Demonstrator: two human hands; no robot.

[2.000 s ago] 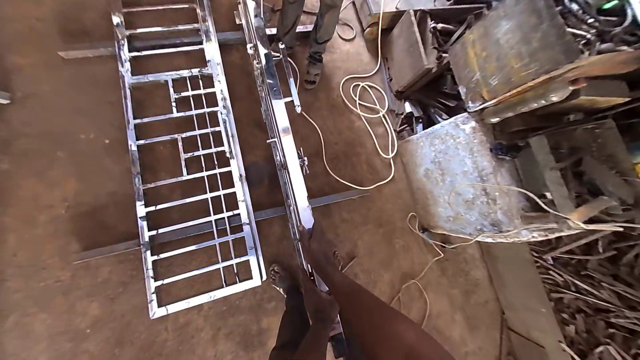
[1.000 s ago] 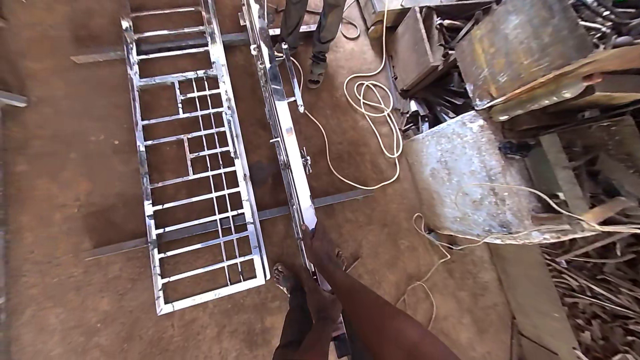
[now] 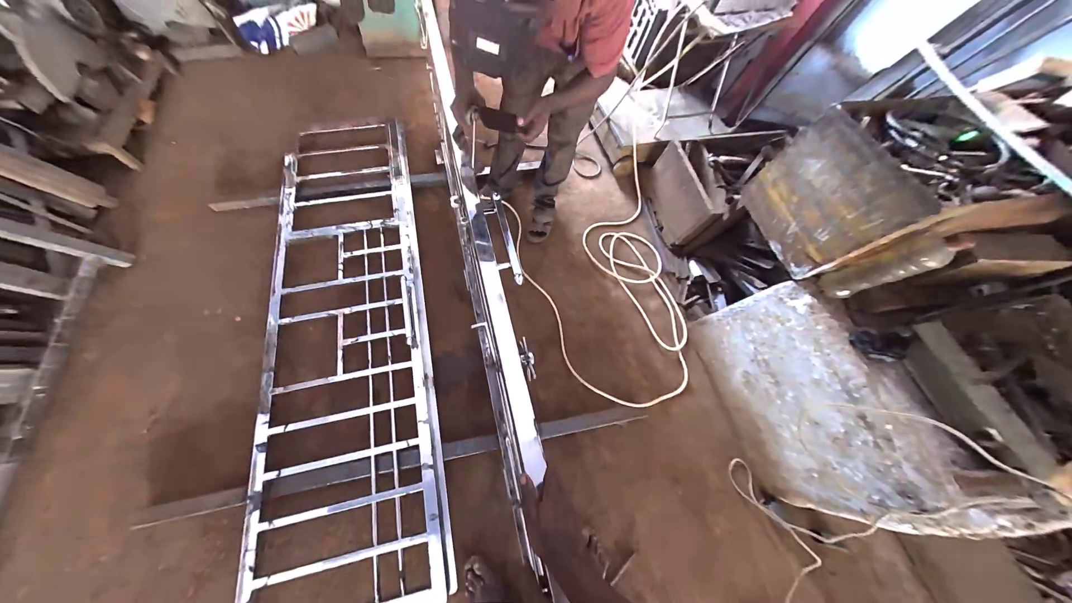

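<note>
My right hand (image 3: 536, 502) grips the near part of a shiny metal frame (image 3: 502, 335) stood on its edge, with my forearm coming from the bottom edge. My left hand cannot be made out. A latch or bolt fitting (image 3: 527, 358) and a hinged metal arm (image 3: 508, 243) stick out from the frame's right side. To its left, a second welded metal frame (image 3: 268, 368) with crossbars and thin rods lies flat over two metal bars (image 3: 586, 423). At the far end stands a person (image 3: 544, 100) in a red top, holding a dark flat object (image 3: 499, 120).
A pale cable (image 3: 578, 389) lies coiled on the brown floor right of the upright frame. Farther right are a worn metal sheet (image 3: 829, 402), a box-like metal piece (image 3: 837, 193) and heaped scrap. Metal lengths (image 3: 50, 243) are stacked at the left. My foot (image 3: 481, 578) is beside the upright frame.
The view has tilted up, bringing in the other person's upper body and the far end of the shop. My left hand, on the upright frame before, has dropped out of sight.
</note>
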